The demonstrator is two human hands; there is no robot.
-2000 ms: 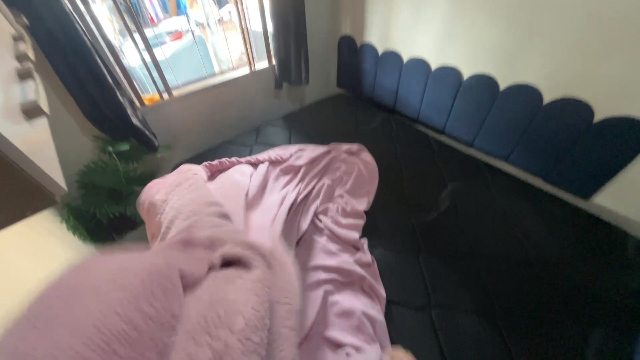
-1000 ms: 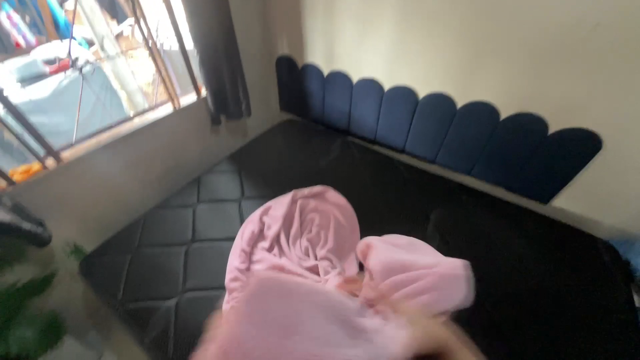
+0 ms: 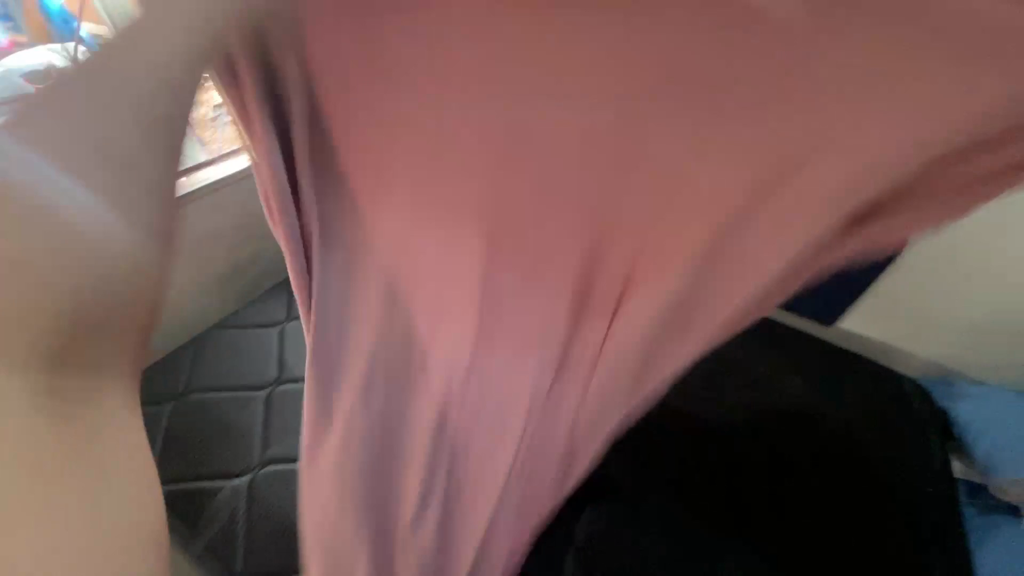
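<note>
A pink cloth point(image 3: 480, 280) hangs stretched across most of the view, close to the camera, its folds running down to the lower middle. My left forearm rises along the left side, blurred. Its hand lies at or beyond the top edge, by the cloth's upper left part, and its fingers cannot be made out. My right hand is not in view; the cloth's right part runs out past the right edge. Behind the cloth lies a black quilted mattress point(image 3: 216, 432).
A window point(image 3: 212, 132) shows at the upper left, above a pale wall point(image 3: 216, 248). Part of a dark blue headboard point(image 3: 840, 290) shows behind the cloth on the right. Blue fabric point(image 3: 988, 432) lies at the right edge beside the mattress.
The pink cloth, bunched over the mattress one second ago, is now lifted and spread wide before the camera. My left forearm has come up on the left.
</note>
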